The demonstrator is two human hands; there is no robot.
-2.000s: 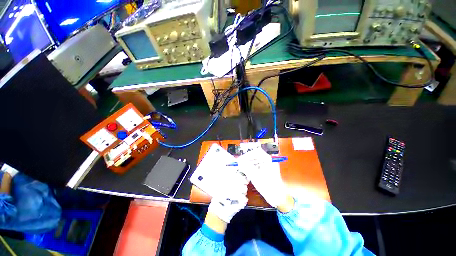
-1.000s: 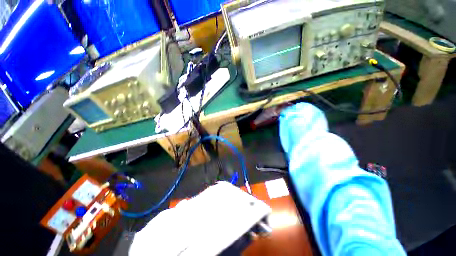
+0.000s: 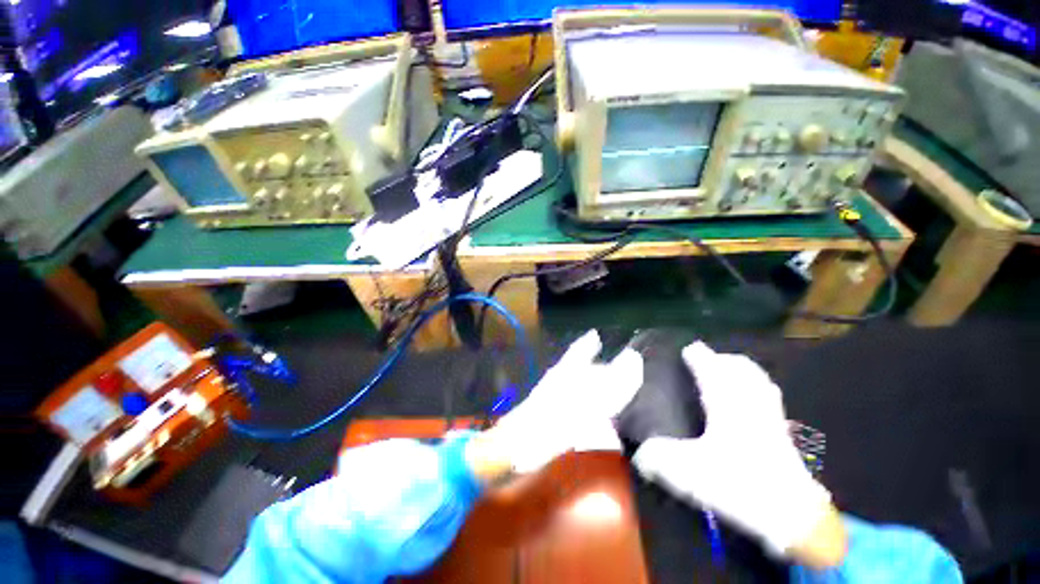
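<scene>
My left hand (image 3: 559,408), in a white glove, and my right hand (image 3: 739,451), also gloved, hold a dark, blurred object (image 3: 664,397) between them. It is above the bench at the orange board's right edge; its exact shape cannot be told. The orange board (image 3: 565,519) lies below my left hand and sleeve. A slim blue stick (image 3: 714,536), like a pen, shows below my right hand. The remote control (image 3: 811,445) is mostly hidden behind my right hand.
An orange test box (image 3: 143,399) and a dark flat box (image 3: 234,513) are at the left. A blue cable (image 3: 382,371) loops to the board. Behind are the green-topped shelf (image 3: 308,251), two oscilloscopes (image 3: 741,126) and a power strip (image 3: 456,211).
My right hand has come back from its far reach towards the shelf. Both hands now meet at the dark object. The white box no longer shows in my left hand. The view has shifted.
</scene>
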